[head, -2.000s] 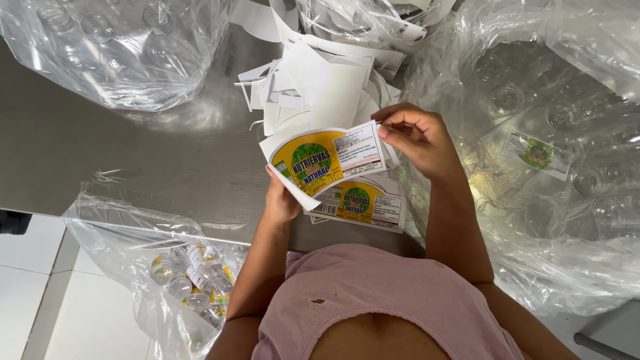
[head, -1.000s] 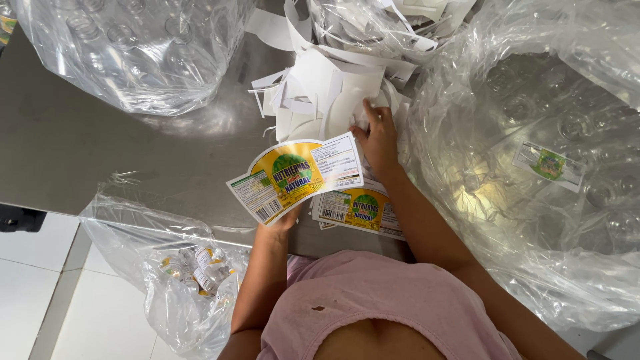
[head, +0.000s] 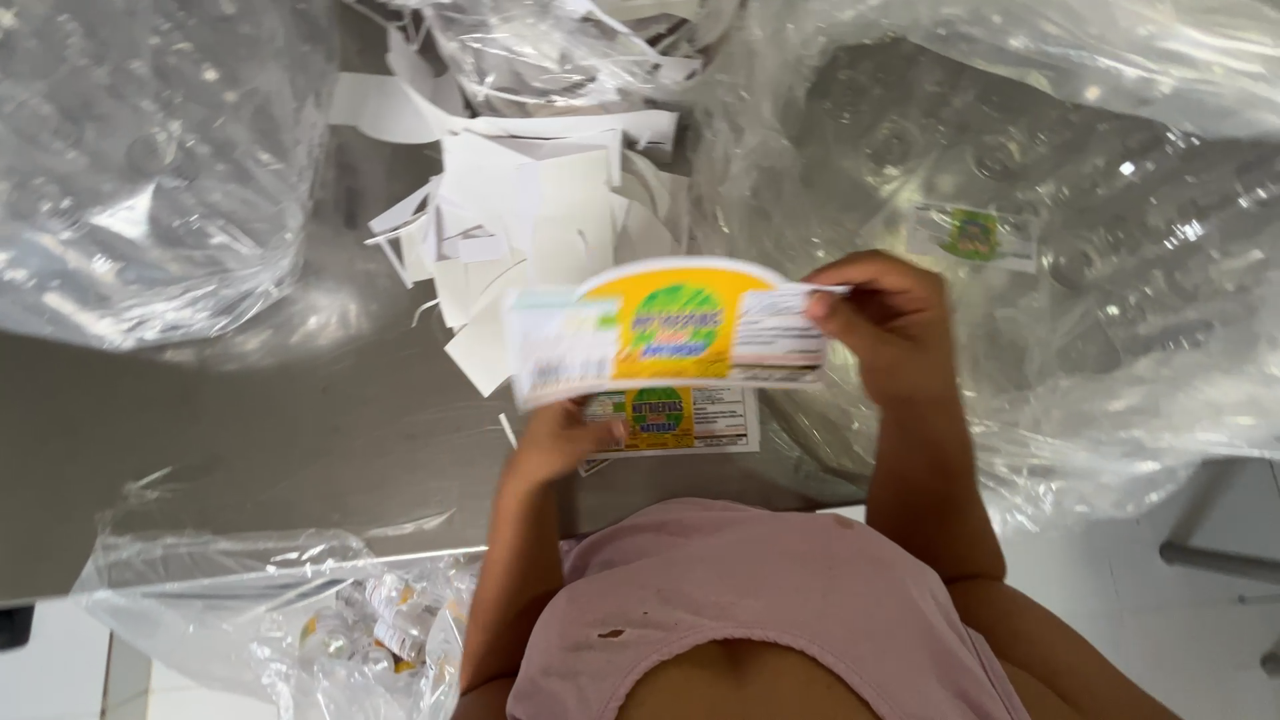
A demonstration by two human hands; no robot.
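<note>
A yellow, green and white printed label (head: 680,320) is stretched between my hands, a little blurred. My right hand (head: 885,320) pinches its right end between thumb and fingers. My left hand (head: 565,435) is at its lower left edge, with the fingers partly hidden behind it. Just below lie more printed labels (head: 725,420) on the metal table, close to my left thumb. Behind the held label is a heap of white backing paper and offcuts (head: 570,210).
Clear plastic bags of transparent bottles stand at the left (head: 150,180) and right (head: 1100,320), the right one with a label on it. Another plastic bag (head: 480,50) lies behind the paper heap. Below the steel table's (head: 370,470) front edge, an open bag holds labelled bottles (head: 390,625).
My right hand has come from the white paper heap to the right end of the label, which my left hand alone held a second ago.
</note>
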